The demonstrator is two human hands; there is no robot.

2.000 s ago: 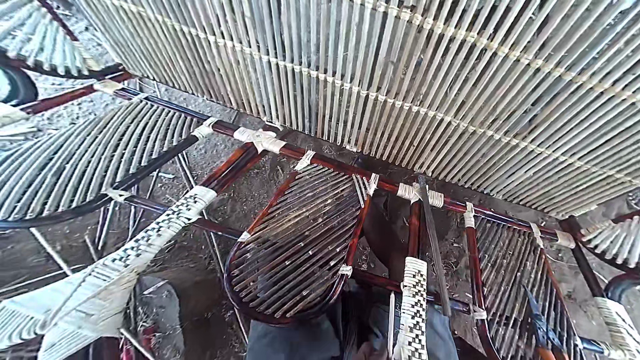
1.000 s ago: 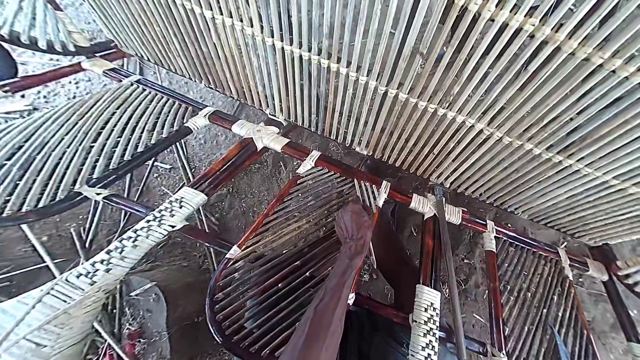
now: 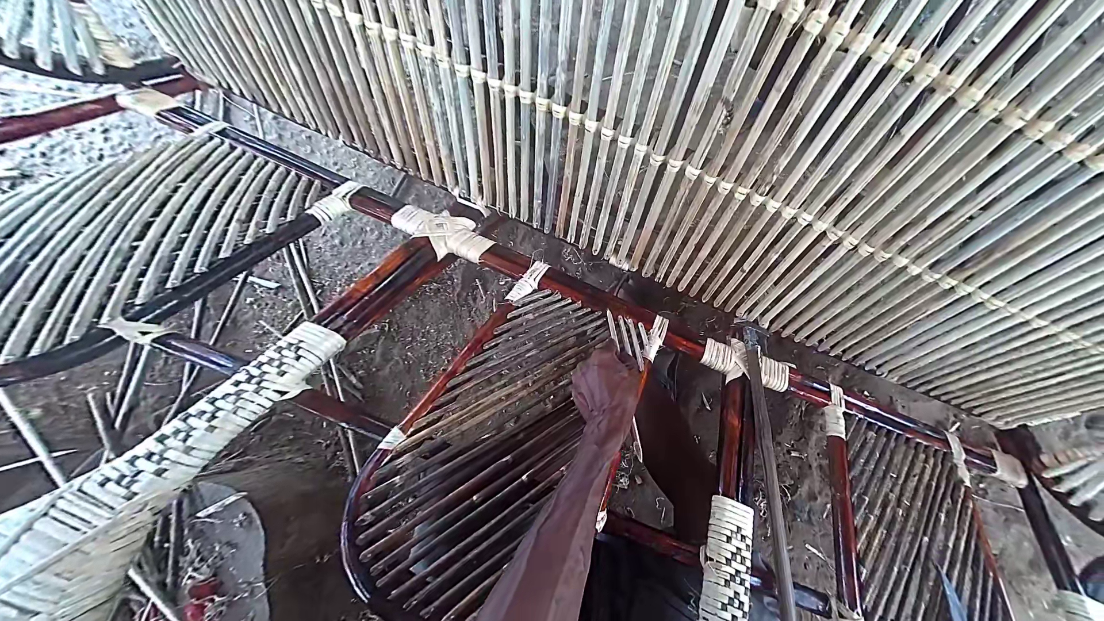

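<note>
My left hand [image 3: 608, 384] is curled at the upper right edge of a rounded slatted panel [image 3: 470, 474] with a red-brown cane frame. Its fingers close around slat ends, and short pale strips [image 3: 634, 336] stick out just above it. Pale binding [image 3: 658, 335] ties the panel's right side to a long dark cane rail [image 3: 578, 291]. The forearm comes up from the bottom across the slats. My right hand is not in view. Behind the panel's right edge shows a dark limb [image 3: 681, 457], seemingly a leg or foot.
A large slatted screen [image 3: 655, 159] fills the top. Curved slatted panels [image 3: 138, 233] stand left, another [image 3: 918, 500] right. A woven-wrapped arm [image 3: 198, 414] crosses lower left; a thin rod [image 3: 772, 483] leans by a wrapped post [image 3: 727, 552]. Debris lies on the ground.
My left hand was not on the panel two seconds ago; it came up to the panel's upper right edge and has stayed there since. The view has shifted slightly.
</note>
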